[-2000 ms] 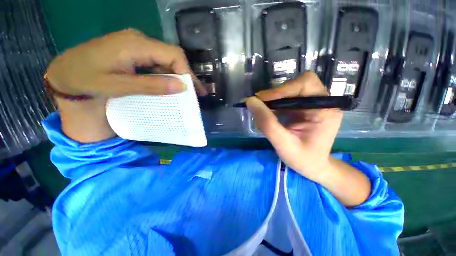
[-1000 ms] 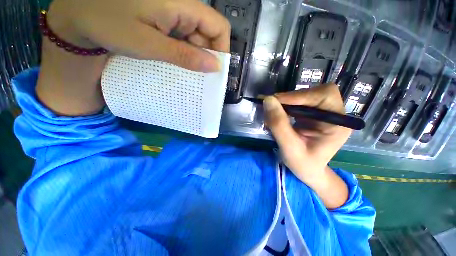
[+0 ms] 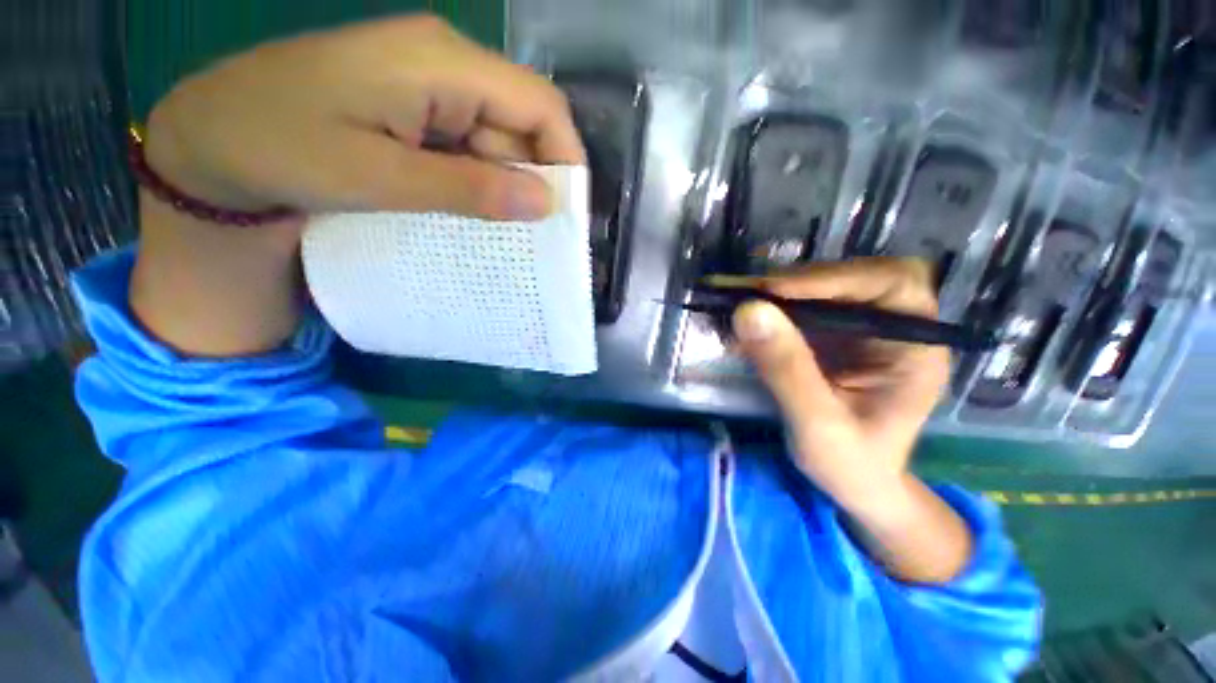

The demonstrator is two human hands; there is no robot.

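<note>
My left hand (image 3: pixel 360 127) pinches a white label sheet (image 3: pixel 454 287) with rows of tiny dots; the sheet bends down at its left end. My right hand (image 3: pixel 860 360) holds black tweezers (image 3: pixel 867 322) like a pen, the tip pointing left, a short way right of the sheet. Black mobile phones (image 3: pixel 792 167) lie face down in the pockets of a clear blister tray (image 3: pixel 654 227). The leftmost phone (image 3: pixel 611 120) is partly hidden by my left hand and the sheet. Whether a sticker is on the tip cannot be told.
Stacked clear blister trays (image 3: pixel 54 174) stand at the left edge. More tray pockets with dark phones lie at the upper right. Green workbench surface (image 3: pixel 314 24) shows at the top left. Yellow striped tape (image 3: pixel 1107 498) runs along the green floor at the right.
Since one second ago, the tweezers and my right hand have shifted slightly right and lower in the picture. The tray appears lower too. The sheet remains pinched in my left hand.
</note>
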